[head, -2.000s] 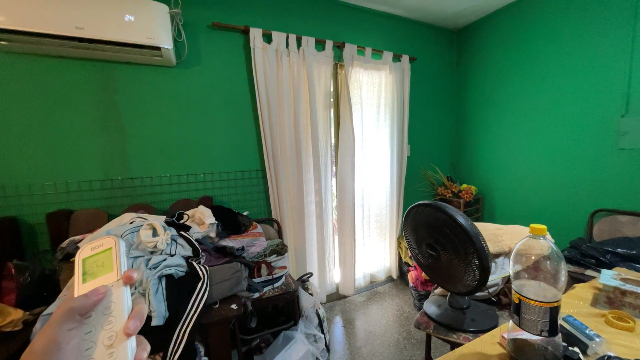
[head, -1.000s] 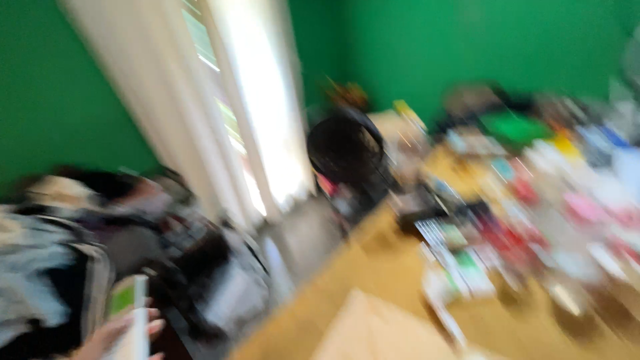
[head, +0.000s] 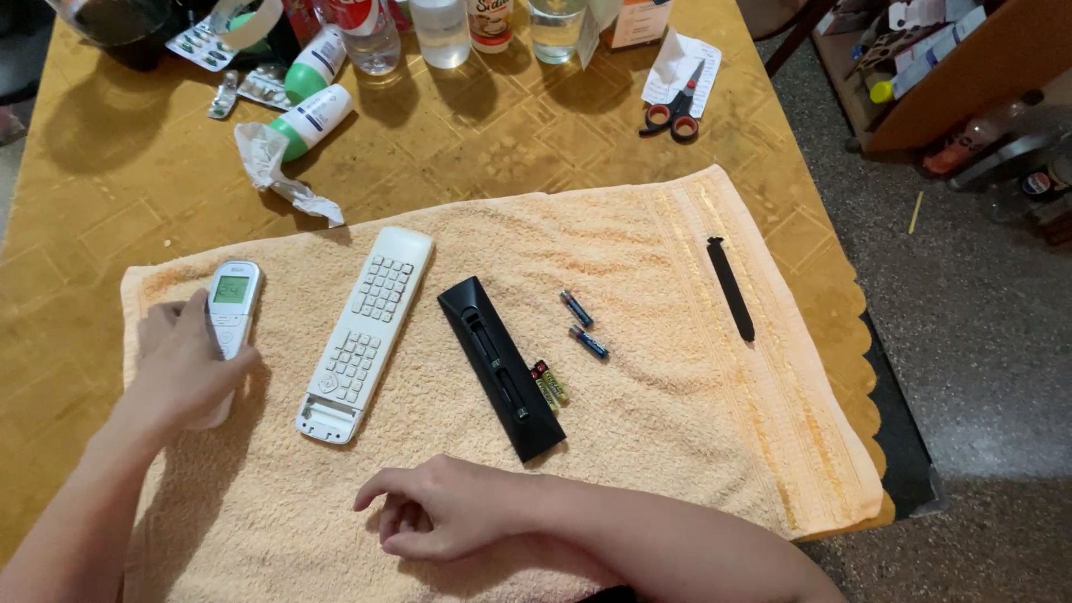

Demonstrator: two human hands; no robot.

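Note:
My left hand [head: 180, 360] grips a white air-conditioner remote [head: 233, 322] with a lit green display, which lies at the left of a peach towel [head: 636, 402]. My right hand [head: 444, 507] rests low on the towel, fingers curled and holding nothing. Between and above the hands lies a long white remote [head: 368, 335], its battery bay uncovered at the lower end. To its right is a black remote [head: 502, 368] with its battery slots exposed. Beside that lie blue AAA-type batteries [head: 589, 342] and yellow-green batteries [head: 550, 387]. A narrow black battery cover [head: 731, 291] is farther right.
Scissors [head: 680, 113] lie on a paper slip behind the towel. Crumpled tissue [head: 276, 172], green-and-white bottles [head: 311, 121] and blister packs [head: 205, 43] are at the back left. A clear plastic bottle [head: 364, 38] and jars stand along the back. A wooden shelf [head: 946, 92] stands beyond the table's right side.
The view has swung from the curtained doorway and wall down to the table. My left hand held the lit remote up earlier; now the hand and remote are down at the towel.

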